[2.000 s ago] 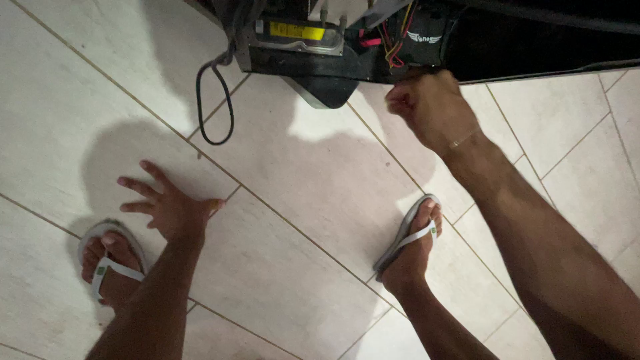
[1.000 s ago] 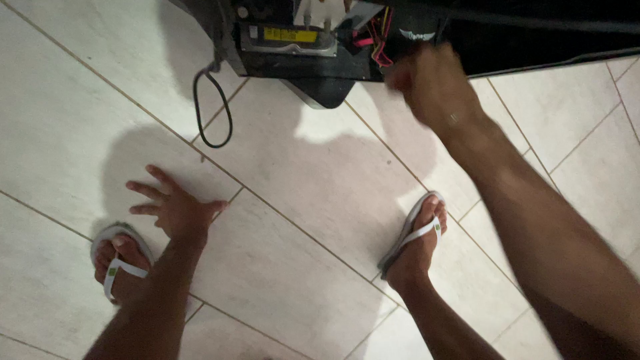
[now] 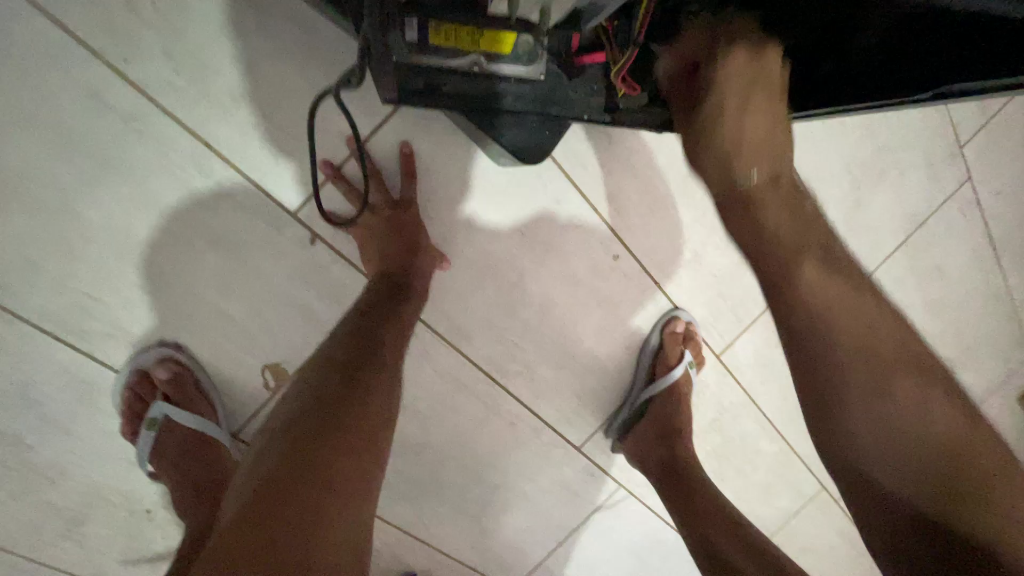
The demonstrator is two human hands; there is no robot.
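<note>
My left hand (image 3: 390, 216) is spread with nothing in it, below the black computer case (image 3: 496, 98) and partly behind a hanging loop of black cable (image 3: 314, 152). My right hand (image 3: 732, 96) is blurred and reaches over the case's lower edge into its dark inside; its fingertips are not clear, so whether it holds anything cannot be told. Left of it are red and yellow wires (image 3: 626, 68) and a hard disk drive (image 3: 472, 44) with a yellow label that bears writing. A dark pointed part (image 3: 520, 136) juts from under the case.
Pale floor tiles (image 3: 512, 336) with dark joints lie below. My feet in white flip-flops stand at the lower left (image 3: 172, 408) and right of centre (image 3: 660, 376). The case's edge runs on to the upper right.
My left hand has moved up and to the right, from beside the left foot to the cable loop. My right hand has gone from the case's edge further up into it.
</note>
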